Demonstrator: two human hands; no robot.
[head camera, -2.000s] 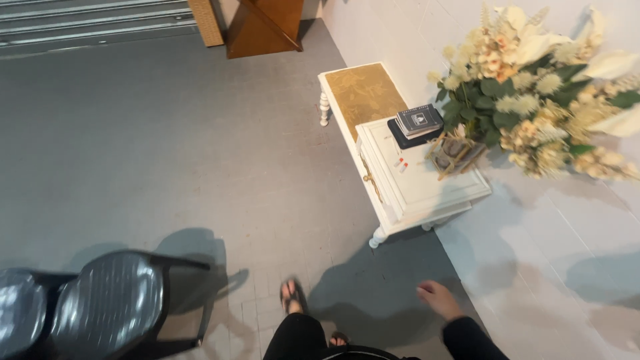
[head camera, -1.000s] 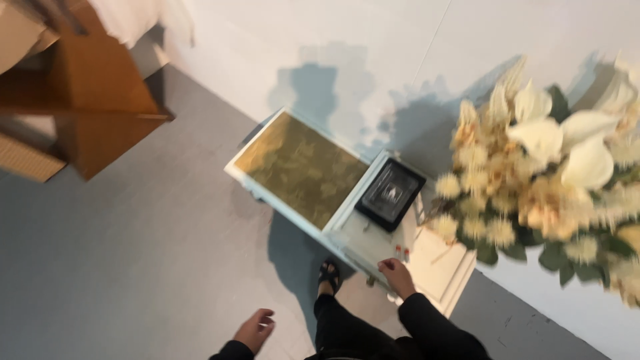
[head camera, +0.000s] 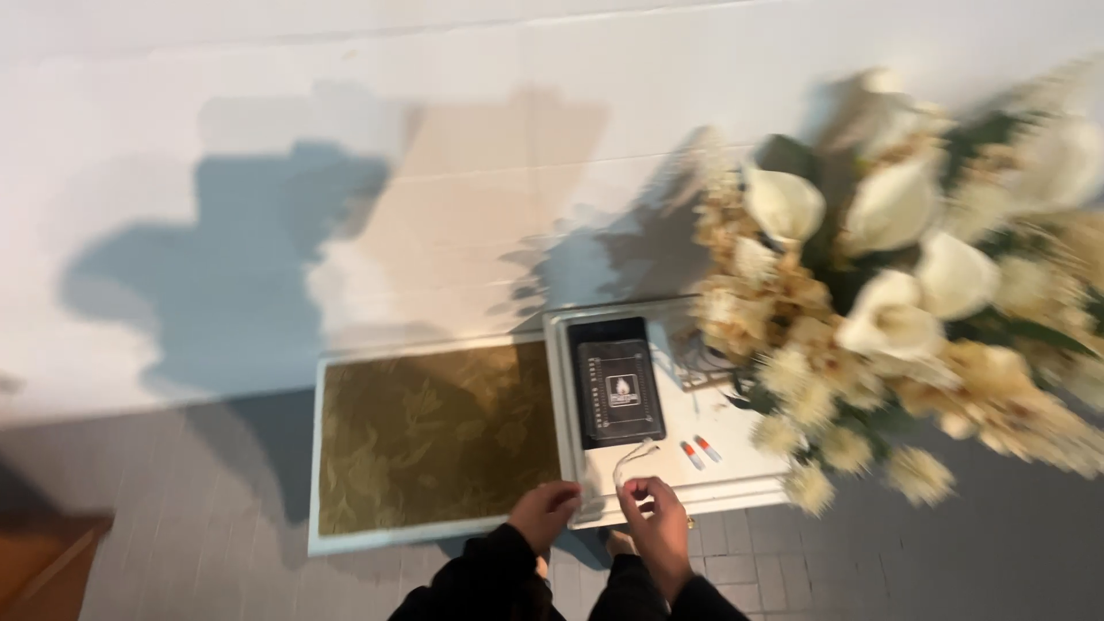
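My right hand (head camera: 657, 524) pinches a thin pale cord (head camera: 623, 464) over the front edge of the white cabinet top (head camera: 733, 466). Just left of it, near the same edge, is my left hand (head camera: 545, 514), its fingers curled; whether they hold anything is unclear. A dark box with a flame emblem and writing (head camera: 623, 391) lies on a black tray or case (head camera: 606, 330) behind the hands. Two small white-and-orange sticks (head camera: 693, 455) (head camera: 707, 448) rest to the right of the cord.
A bench seat with gold patterned fabric (head camera: 431, 440) adjoins the cabinet on the left. White and cream flowers (head camera: 893, 319) overhang its right side, partly hiding a geometric holder (head camera: 703, 358). The white wall (head camera: 466, 216) stands behind. A brown wooden piece (head camera: 52, 561) is at lower left.
The view has turned toward the wall and come closer to the cabinet. Both hands are now together at its front edge, with a cord in the right; a second ago they were apart.
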